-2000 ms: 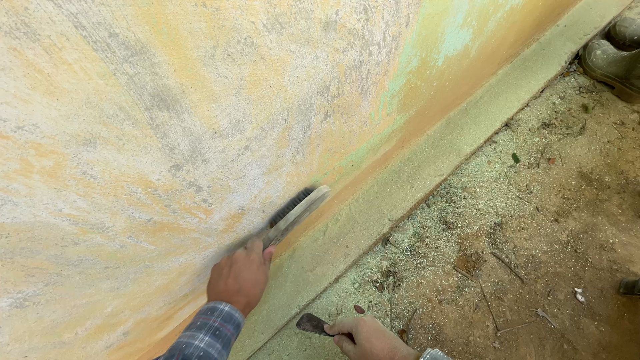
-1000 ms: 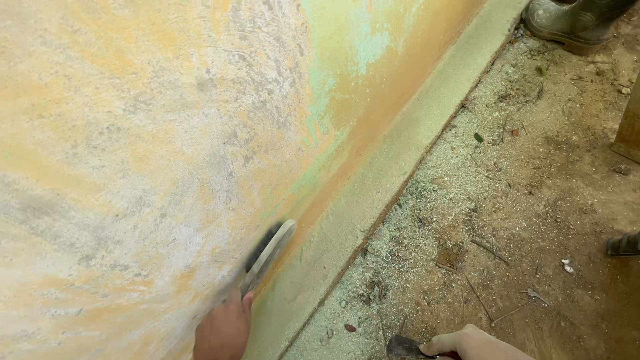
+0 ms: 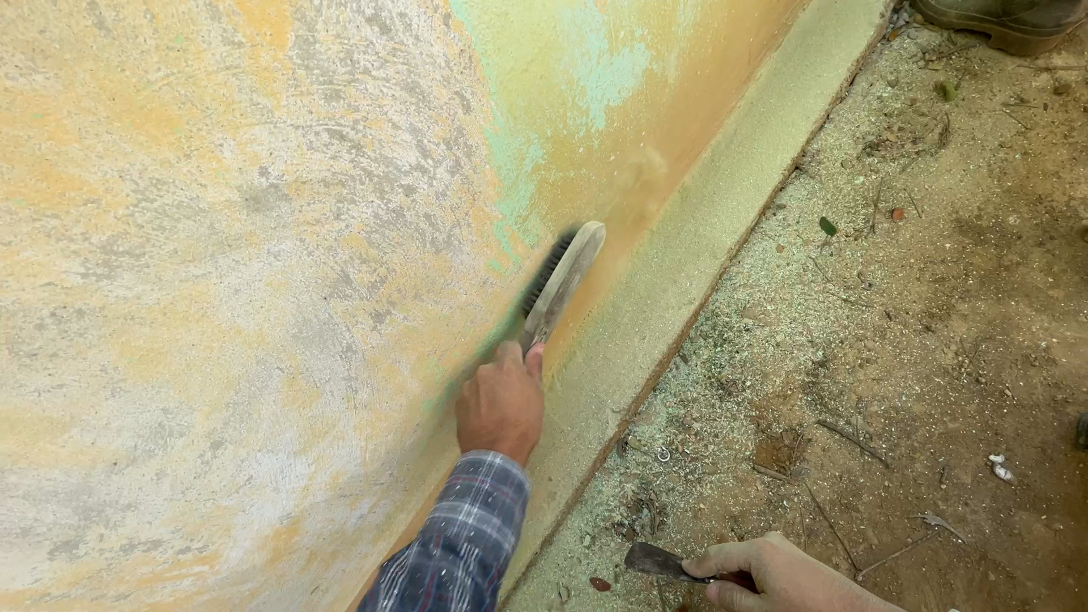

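My left hand, in a plaid sleeve, grips the wooden handle of a wire brush. The brush's dark bristles face the painted wall, just above its base; whether they touch it is blurred. Worn patches of yellow, white, grey and mint green cover the wall, and faint dust hangs beyond the brush tip. At the bottom edge, my right hand holds a small dark-bladed scraper over the ground, away from the wall. Part of the right hand is out of frame.
A pale concrete ledge runs diagonally along the wall's foot. Beyond it lies dirt ground with paint flakes, twigs and leaves. Another person's boot stands at the top right. A dark object is cut off at the right edge.
My left hand has moved the brush up along the lower wall since a second ago. The dust beyond its tip was not visible before. My right hand still holds the scraper.
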